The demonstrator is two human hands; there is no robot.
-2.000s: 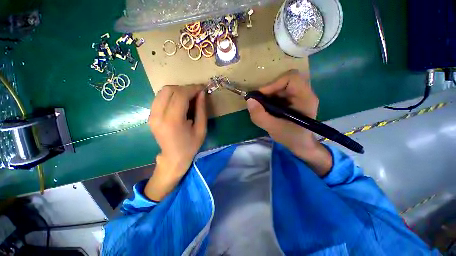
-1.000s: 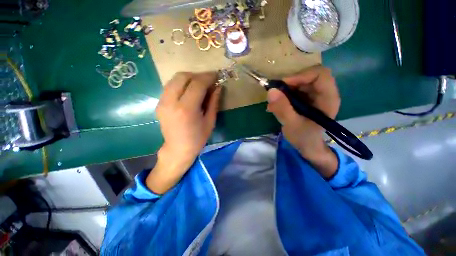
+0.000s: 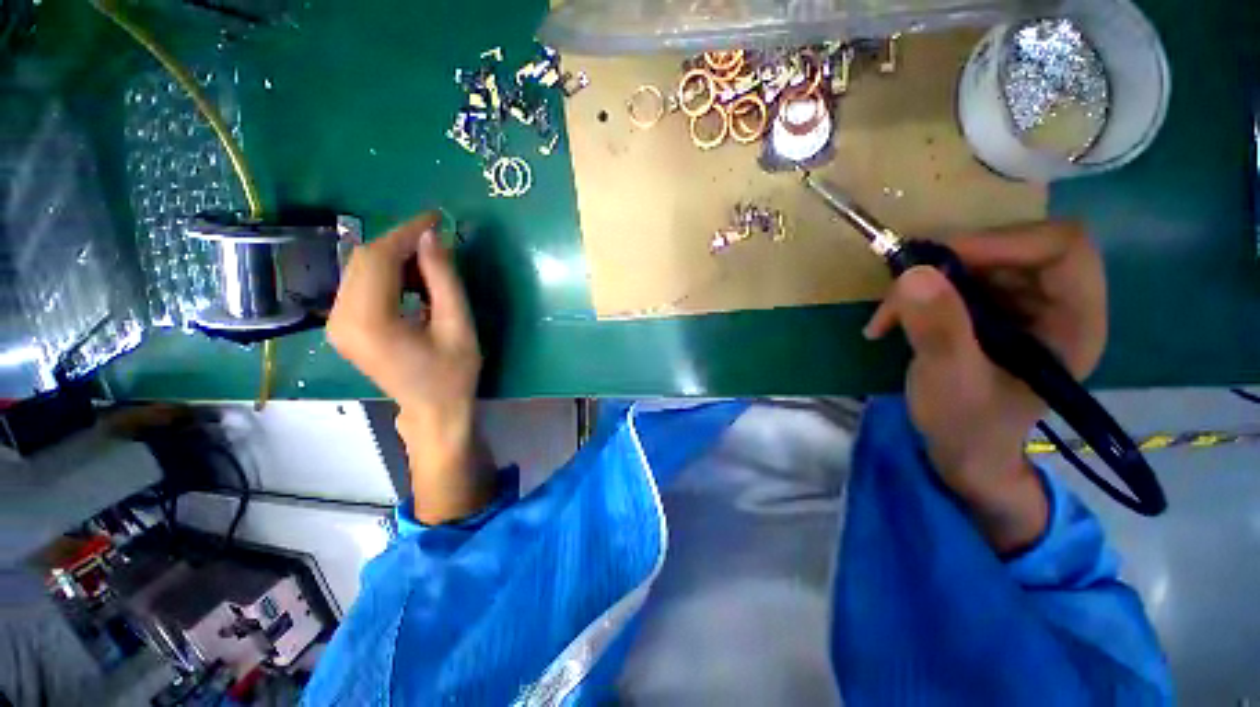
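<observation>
My right hand [image 3: 1002, 345] grips the black soldering iron [image 3: 1023, 332]. Its metal tip is just below the round white-topped piece [image 3: 802, 131]. My left hand [image 3: 415, 318] is over the green mat at left, thumb and forefinger together on what looks like a thin pale wire ring coil [image 3: 449, 224], partly hidden. Several small terminal parts [image 3: 750, 224] lie on the tan board [image 3: 663, 269], untouched. Pale ring coils [image 3: 510, 176] lie below a loose pile of dark and gold parts [image 3: 509, 104]. Copper-orange rings with parts [image 3: 746, 118] are heaped on the board.
A solder reel [image 3: 270, 276] stands left of my left hand, with a yellow tube [image 3: 207, 104] behind it. A white tub of silvery scraps [image 3: 988, 104] stands at the board's right. Clear plastic [image 3: 829, 21] crosses the board's far edge. Clear blister trays [image 3: 173, 180] lie far left.
My left hand has left the small parts and moved left to near the pale rings. The iron tip has moved from the parts up towards the white-topped piece. The view has shifted left.
</observation>
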